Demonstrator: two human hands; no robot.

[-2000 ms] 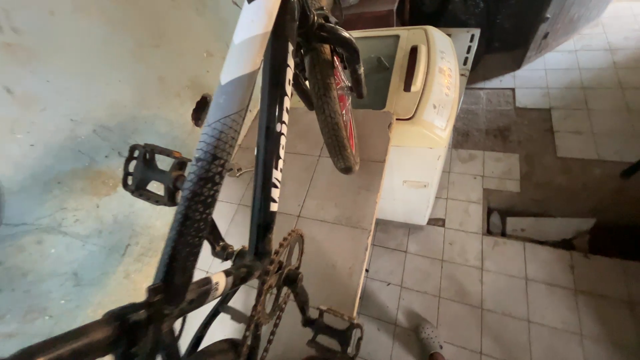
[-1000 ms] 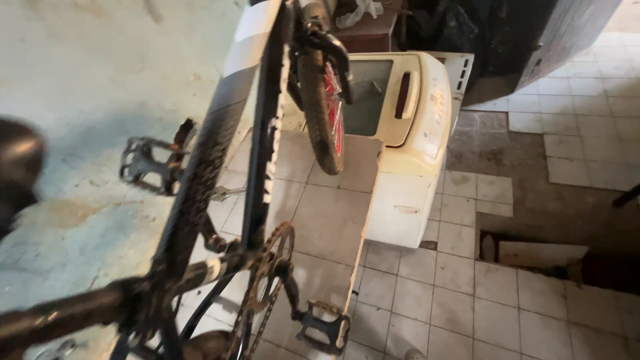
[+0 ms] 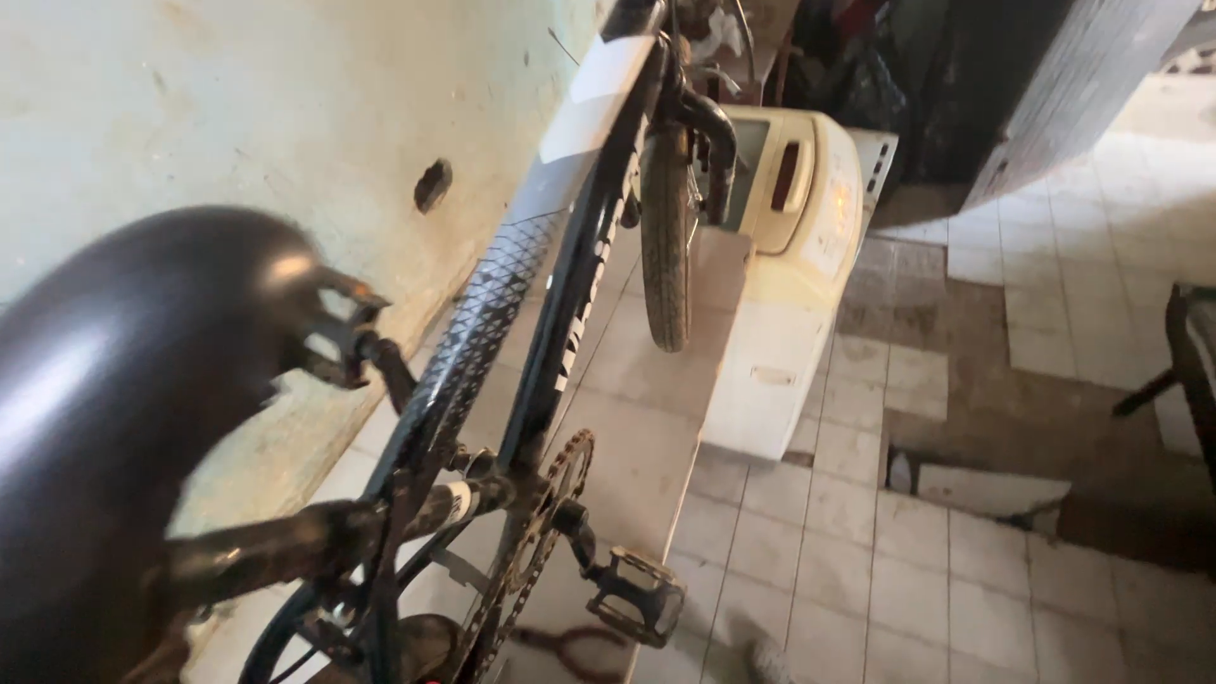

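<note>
A bicycle frame (image 3: pixel 475 313) with dark and white paint runs diagonally through the view. A smooth black bicycle saddle (image 3: pixel 142 399), blurred, fills the left side by the end of the seat post (image 3: pixel 256 551). Below the frame are the chainring (image 3: pixel 560 503) with its chain and a black pedal (image 3: pixel 638 594). The other pedal (image 3: pixel 342 332) is partly behind the saddle. The front wheel (image 3: pixel 667 247) is near the top. Neither of my hands can be seen, so what holds the saddle, if anything, is hidden.
A cream and white appliance (image 3: pixel 788 285) stands beyond a flat panel (image 3: pixel 655 408). What look like pliers (image 3: pixel 575 655) lie low in view. The tiled floor (image 3: pixel 855 589) has a broken opening (image 3: pixel 988 489). A stained wall (image 3: pixel 285 114) is at left.
The black saddle, only a blurred dark shape at the left edge one second ago, has come far into view by the seat post. Two seconds ago it was not in view.
</note>
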